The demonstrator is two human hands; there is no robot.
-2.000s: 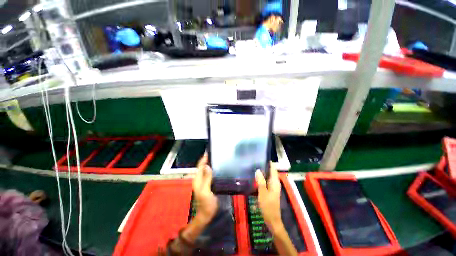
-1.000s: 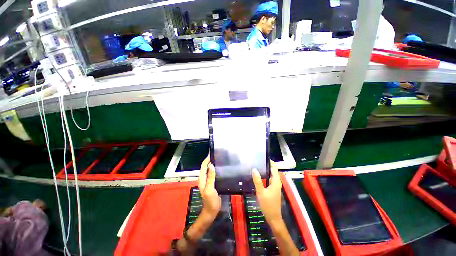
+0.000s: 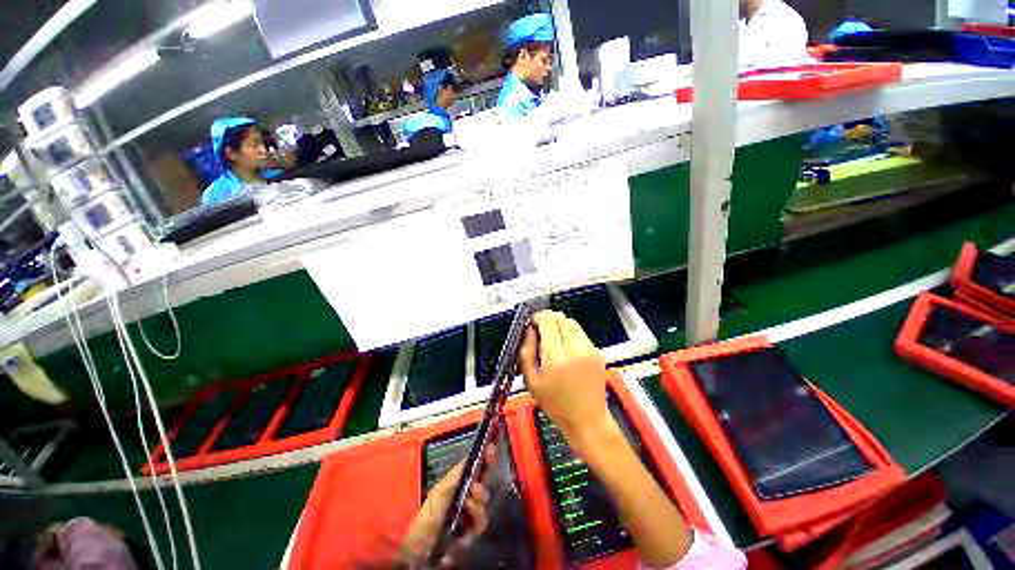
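Note:
A tablet [image 3: 485, 429] is held up edge-on and tilted, showing as a thin dark bar above the near red tray [image 3: 367, 490]. My left hand [image 3: 454, 514], partly blurred, holds its lower end. My right hand [image 3: 568, 370] has its fingertips at the upper end of the long edge. The tablet's screen is turned out of sight. In the red tray, the left recess is empty. The middle recess holds a dark tablet, partly hidden by my left hand. The right recess holds a tablet [image 3: 579, 490] with green text lines.
A white tray [image 3: 390, 403] and another red tray [image 3: 156, 454] with tablets lie behind. More red trays [image 3: 696, 418] lie right, near a pale post [image 3: 708, 178]. Printed sheets [image 3: 568, 234] hang from the shelf. White cables [image 3: 139, 445] hang left. People in blue stand beyond the shelf.
The tablet has turned from screen-facing to edge-on. My right hand has moved to its upper edge, my left hand lower. The camera view has shifted and tilted.

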